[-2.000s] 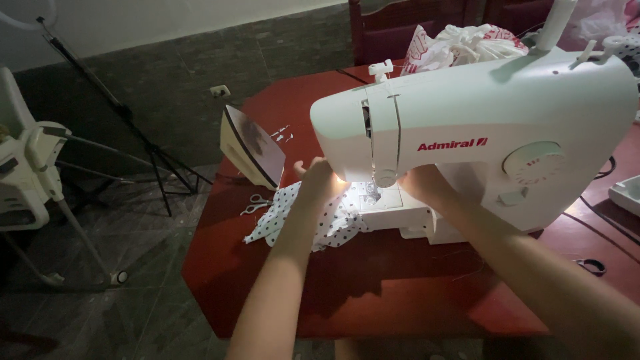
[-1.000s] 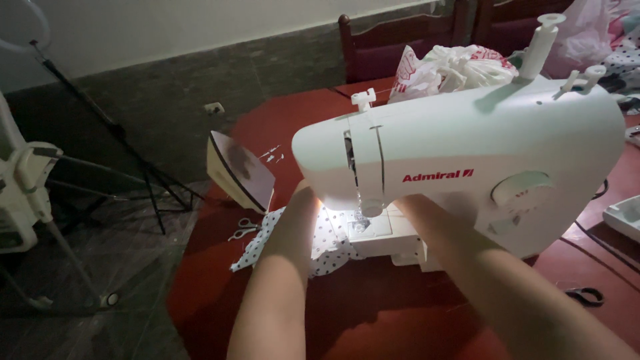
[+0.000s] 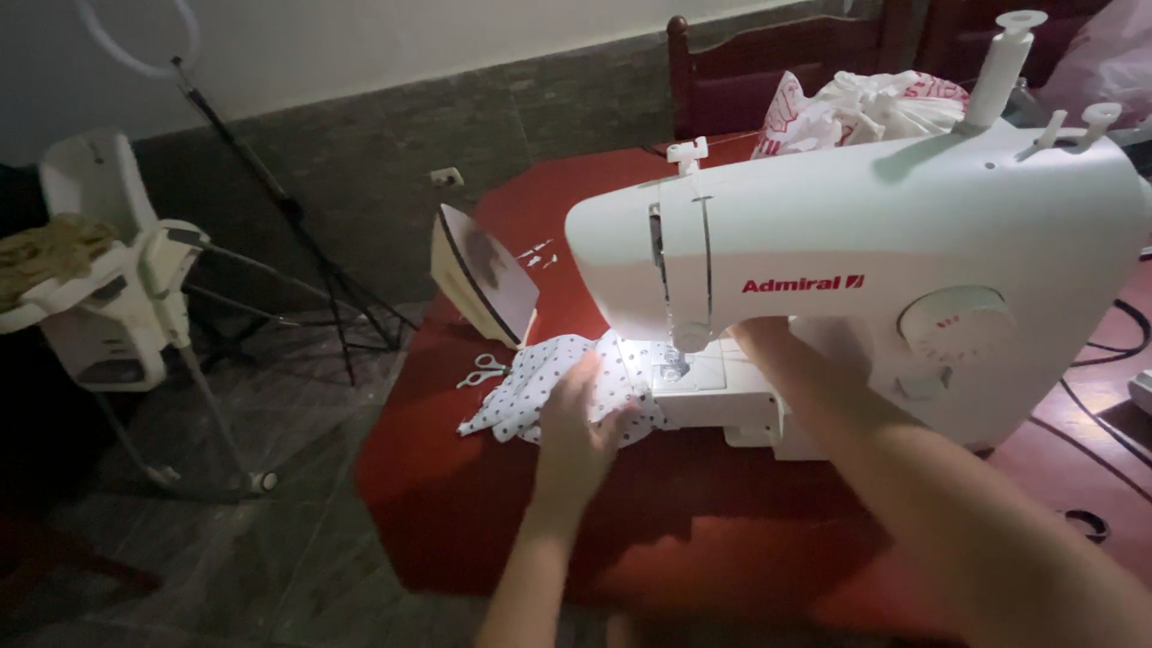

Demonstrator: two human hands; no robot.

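A white Admiral sewing machine [image 3: 837, 216] stands on the red table, its lamp lighting the presser foot [image 3: 671, 365]. White fabric with dark polka dots [image 3: 540, 382] lies in folds to the left of the foot, one edge against the machine's bed. My left hand [image 3: 585, 409] rests over this cloth with thumb and fingers apart; whether it pinches any cloth is unclear. My right forearm reaches under the machine's arm, and the right hand [image 3: 760, 337] is mostly hidden behind the machine's neck area, so its fingers do not show.
An upright clothes iron [image 3: 486, 274] and small scissors [image 3: 484, 370] are left of the fabric. Behind the machine lies a tied white plastic bag [image 3: 855, 112]. Black cables [image 3: 1102, 432] and a black ring-shaped object [image 3: 1087, 524] lie at right. A tripod [image 3: 292, 211] and high chair [image 3: 135, 270] stand left.
My left hand has come back from beside the needle area toward me and now lies over the dotted fabric. The right arm stays under the machine's arm.
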